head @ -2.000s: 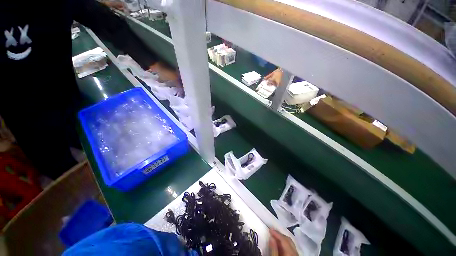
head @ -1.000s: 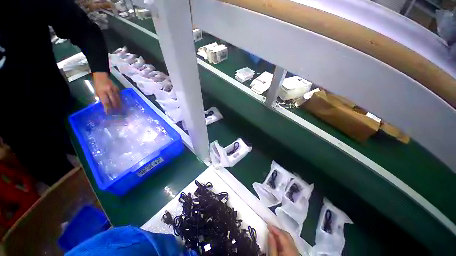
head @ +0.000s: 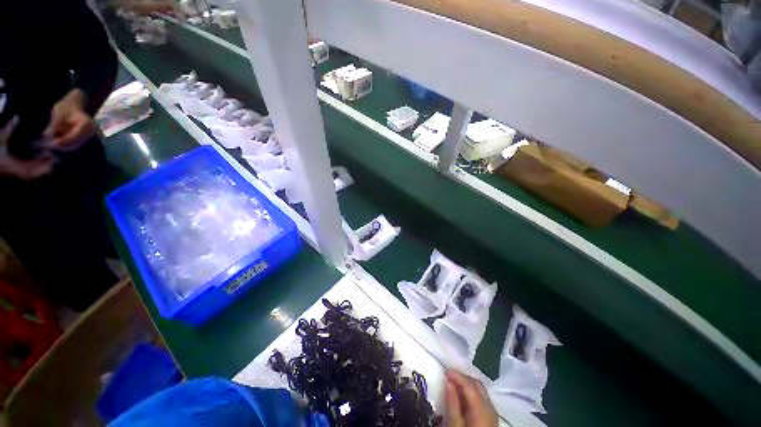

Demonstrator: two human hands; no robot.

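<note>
A tangled heap of black cables (head: 355, 367) lies on a white board (head: 392, 321), with small white tags among the cables. My right hand (head: 469, 402) is at the bottom edge of the picture, cut off by it, with its fingers at the board's right edge beside the heap. Whether it holds anything cannot be seen. My left hand is not visible; a blue sleeve (head: 209, 404) covers the bottom left. White pouches with black coiled cables on them, such as one at the right (head: 521, 342), lie on the green belt (head: 584, 334) beyond the board.
A blue bin (head: 200, 308) holding clear plastic stands left of the board. A person (head: 71, 125) in black stands beyond it. A white post (head: 292, 108) rises beside the belt rail. Overlapping white pouches (head: 225, 121), white boxes (head: 350, 82) and a brown carton (head: 563, 183) lie farther off.
The pouches on the belt have shifted toward the upper left. The other person's hand has been in the blue bin and is now back at their body. My right hand has barely moved.
</note>
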